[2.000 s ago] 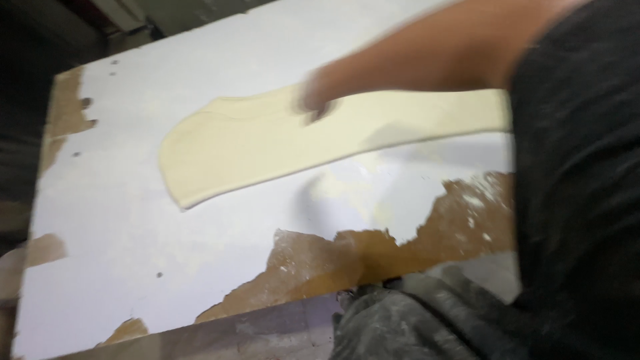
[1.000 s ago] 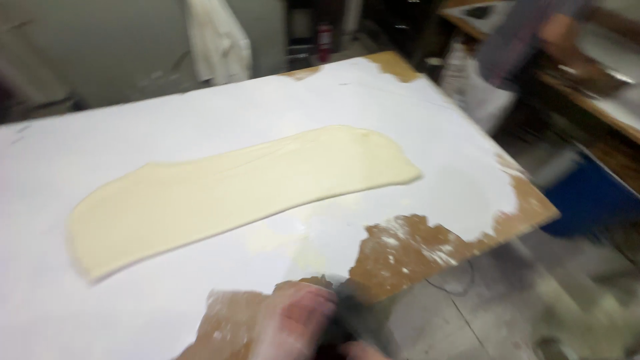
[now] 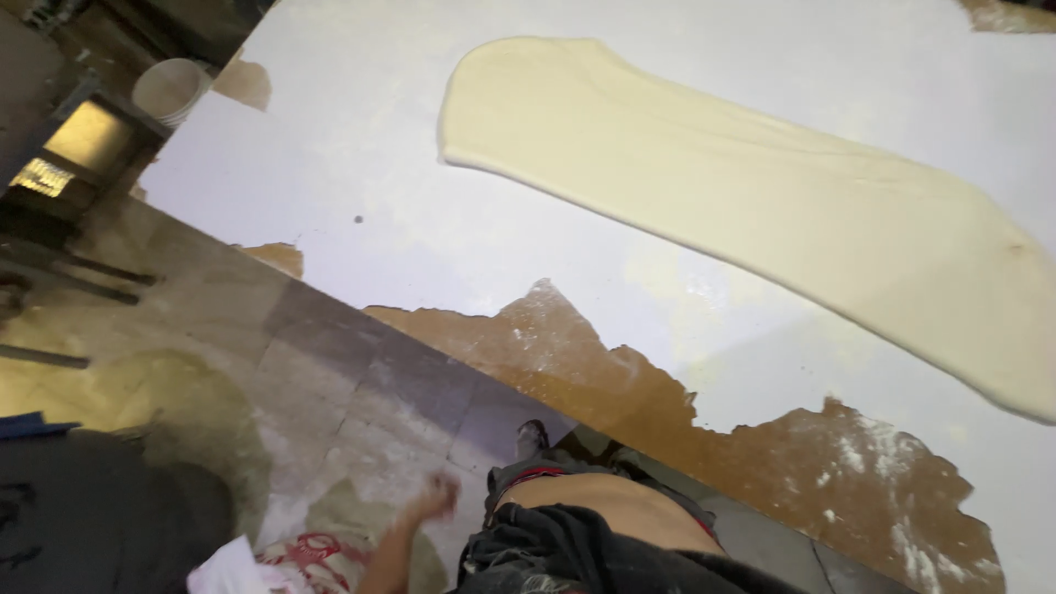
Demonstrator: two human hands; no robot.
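Observation:
A long, flat sheet of pale dough [image 3: 701, 181] lies across the white tabletop [image 3: 346, 148], running from upper middle to the right edge of the view. My left hand [image 3: 441, 497] is low in the view, over the floor beside my body and apart from the table and dough. It is blurred, its fingers look curled, and no object shows in it. My right hand is out of view. Dark, rumpled clothing [image 3: 536, 540] is gathered at my waist.
The table's near edge has peeled brown patches [image 3: 511, 355], some dusted white. A white bucket [image 3: 169, 91] stands beyond the left corner, near a dark metal frame [image 3: 78, 165]. A red-printed sack [image 3: 318, 553] and a large dark grey object [image 3: 107, 511] are lower left.
An arm that reached over the dough two seconds ago is no longer there. The blurred hands near the table's front edge one second ago have left that spot. The view has swung strongly.

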